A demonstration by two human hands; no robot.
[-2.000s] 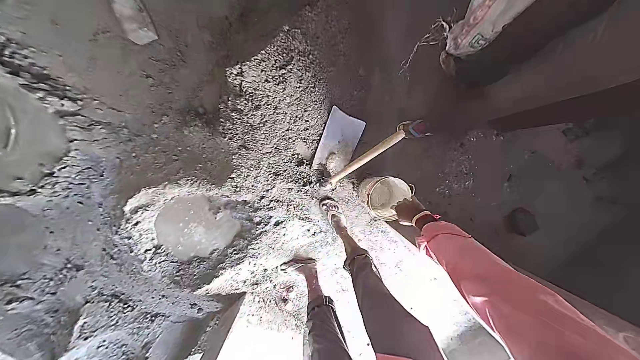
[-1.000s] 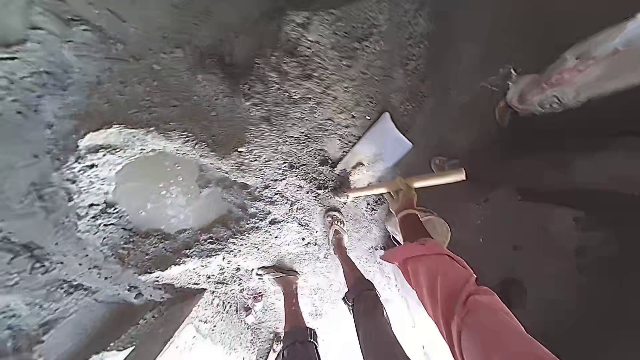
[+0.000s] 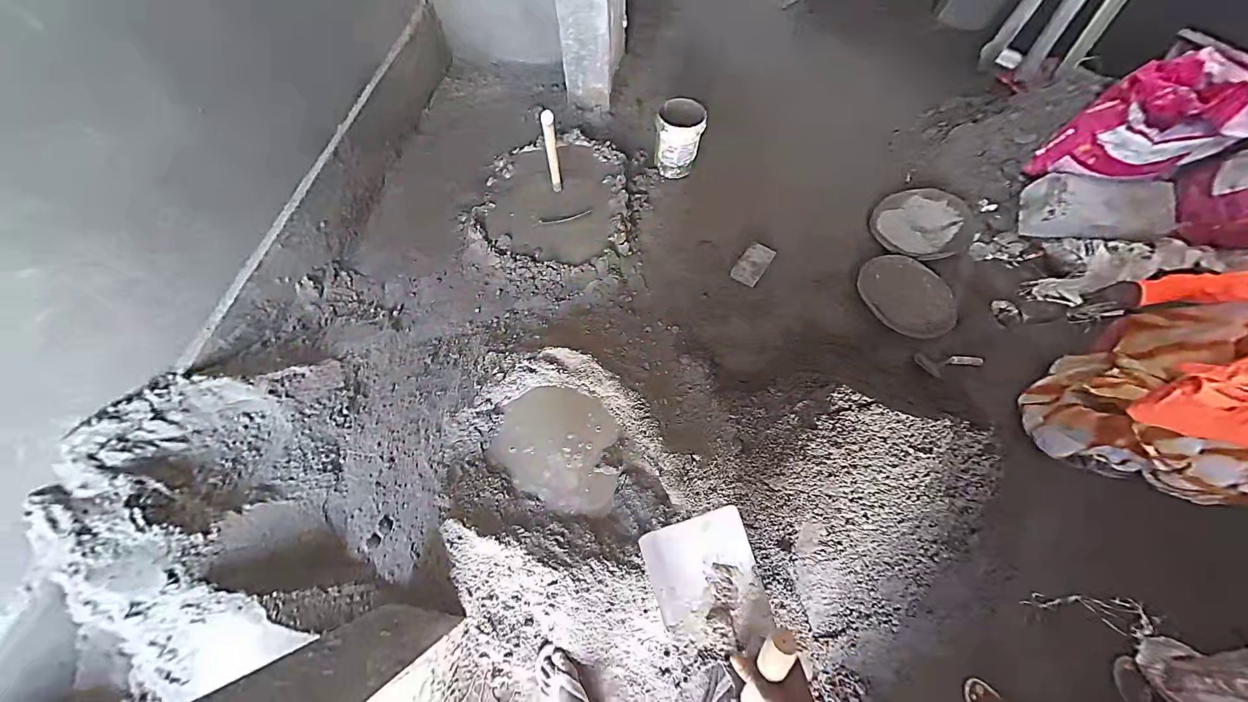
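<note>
At the bottom edge, my right hand (image 3: 765, 684) is closed around the wooden handle (image 3: 777, 655) of a hoe, whose end points up toward the view. The hoe's broad metal blade (image 3: 697, 561) lies on the heap of sand mix (image 3: 868, 507), with grey material stuck on it. Left of the blade, cloudy water (image 3: 558, 448) fills a hollow in the mix. A sandalled foot (image 3: 561, 673) shows at the bottom edge. My left hand is not in view.
Farther off are a second water-filled ring (image 3: 561, 219) with an upright handle, a bucket (image 3: 681, 146), a brick (image 3: 754, 264) and two round pans (image 3: 907, 295). At right crouches a person in orange (image 3: 1189, 400). A low wall (image 3: 312, 195) runs at left.
My right hand has gone from the bucket to the hoe handle, which is now raised end-on toward the view. The view has shifted to show much more of the floor ahead.
</note>
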